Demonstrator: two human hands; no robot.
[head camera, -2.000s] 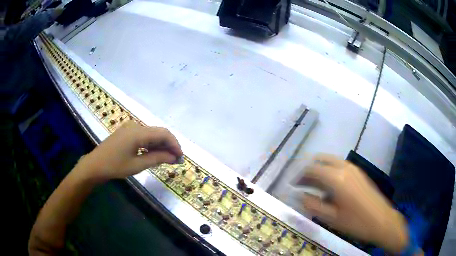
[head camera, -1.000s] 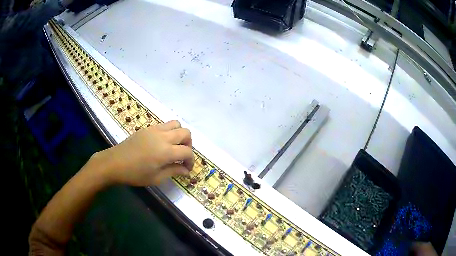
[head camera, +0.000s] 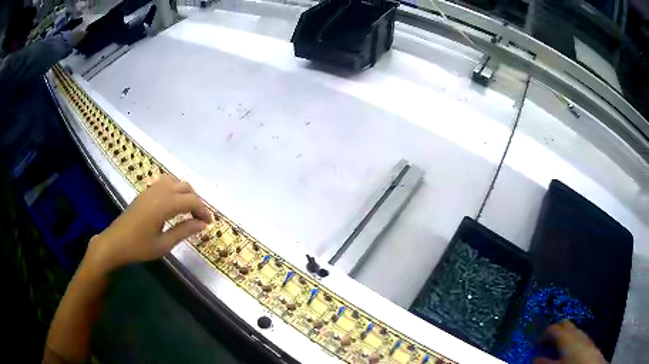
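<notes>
The long tan circuit board panel (head camera: 245, 264) lies in its track along the near edge, dotted with dark parts. Several upright blue parts (head camera: 314, 293) stand in a row on its nearer stretch. My left hand (head camera: 153, 220) is over the panel, thumb and index fingertips close together at its surface; whether they pinch anything is hidden. My right hand (head camera: 569, 345), blurred and cut off by the bottom edge, is at the loose blue components (head camera: 551, 306) in the large black tray (head camera: 587, 242); its fingertips are unclear.
A small black bin (head camera: 523, 264) of green components (head camera: 470, 284) stands left of the tray. A slotted metal bar (head camera: 381, 217) lies on the white worktop (head camera: 285, 142), with dark small parts (head camera: 315, 266) near its end. A black bin (head camera: 345, 35) stands at the far side. Another person's sleeve (head camera: 32, 67) is upper left.
My left hand has moved away to the upper left along the panel. My right hand went from above the metal bar to the blue components and now shows more than a second ago. The view has shifted.
</notes>
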